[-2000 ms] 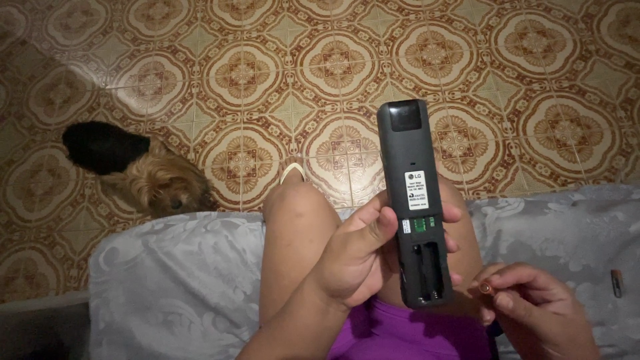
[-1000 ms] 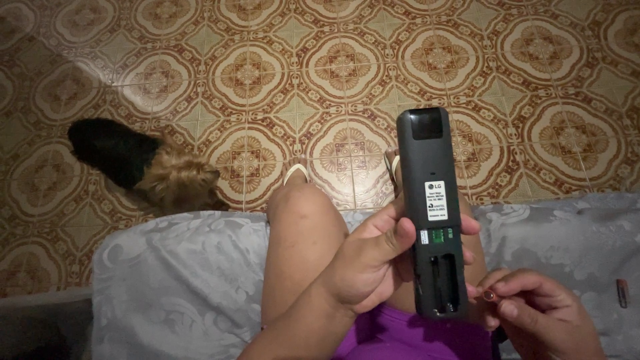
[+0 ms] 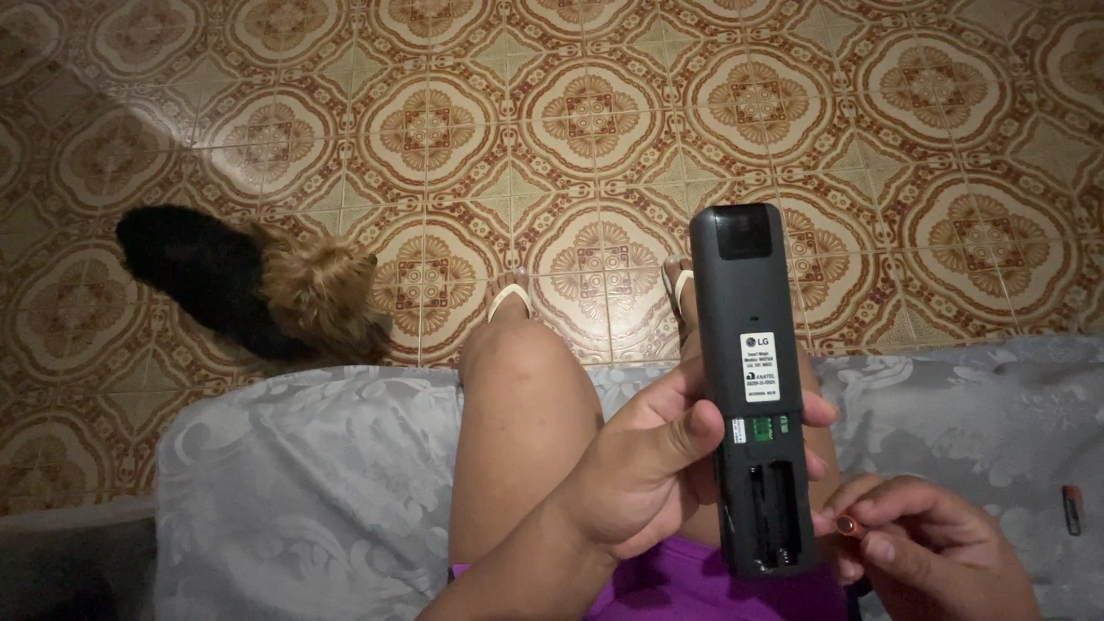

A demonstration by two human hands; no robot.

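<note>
My left hand [image 3: 655,457] holds a black LG remote control [image 3: 743,293] upright, its back facing me. The battery compartment at its lower end is uncovered and has no battery in it; a bit of green circuit board shows above the compartment. Between the thumb and fingers of my right hand [image 3: 931,535] is a battery [image 3: 849,524], one end turned toward the camera, just right of the remote's lower part. A second battery [image 3: 1071,510], orange and black, lies on the grey cloth at the far right.
A grey patterned cloth [image 3: 302,466] covers the seat on both sides of my legs. Beyond its edge lies a patterned tile floor [image 3: 595,112]. A black and tan dog [image 3: 216,276] stands on the floor at the left. My feet wear light-strapped sandals [image 3: 511,300].
The dog's head has come away from the cloth's edge, and its body shows more fully. Both hands keep the same hold on the remote and the battery. The view has shifted slightly.
</note>
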